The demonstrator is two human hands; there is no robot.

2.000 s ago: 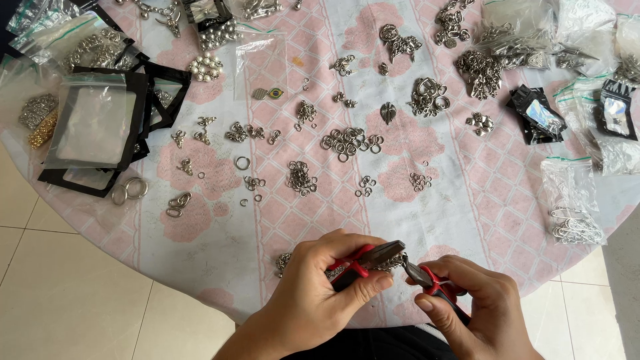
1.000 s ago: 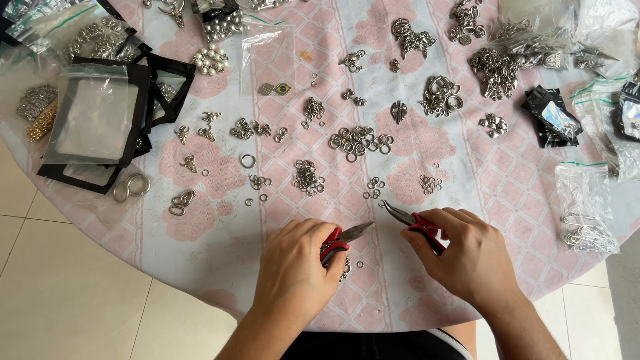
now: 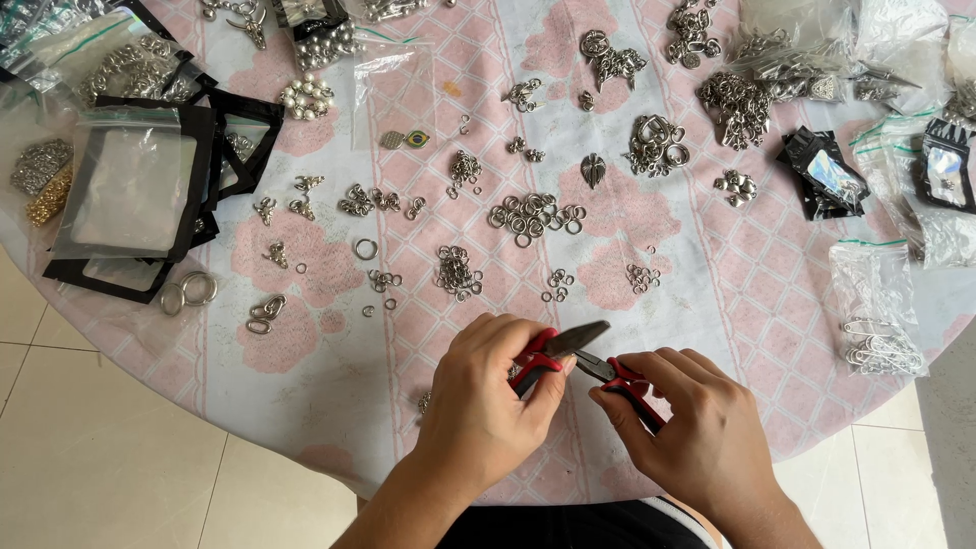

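My left hand (image 3: 492, 396) grips red-and-black handled pliers (image 3: 576, 339), their jaws pointing right. A second pair of red-and-black pliers (image 3: 596, 366) is in my right hand (image 3: 690, 427), its tips pointing up and left, close to the left pair's jaws. Whether a ring sits between the tips cannot be told. Part of a metal chain (image 3: 424, 402) shows beside my left hand, which hides the rest. Beyond my hands lie piles of metal jump rings (image 3: 457, 274), with a larger ring pile (image 3: 534, 216) farther back and small ring groups (image 3: 559, 284) nearby.
Black-edged zip pouches (image 3: 137, 191) are stacked at left, near large metal rings (image 3: 198, 288). A bag of safety pins (image 3: 881, 320) lies at right. Bull-head charms (image 3: 276, 255), a winged heart charm (image 3: 592, 170) and a chain pile (image 3: 733, 110) rest on the patterned tablecloth (image 3: 305, 412).
Both pliers were close together at first, then apart with the right pair's tips near a small ring pile; now the two tools are close together again, nearer the table's front edge.
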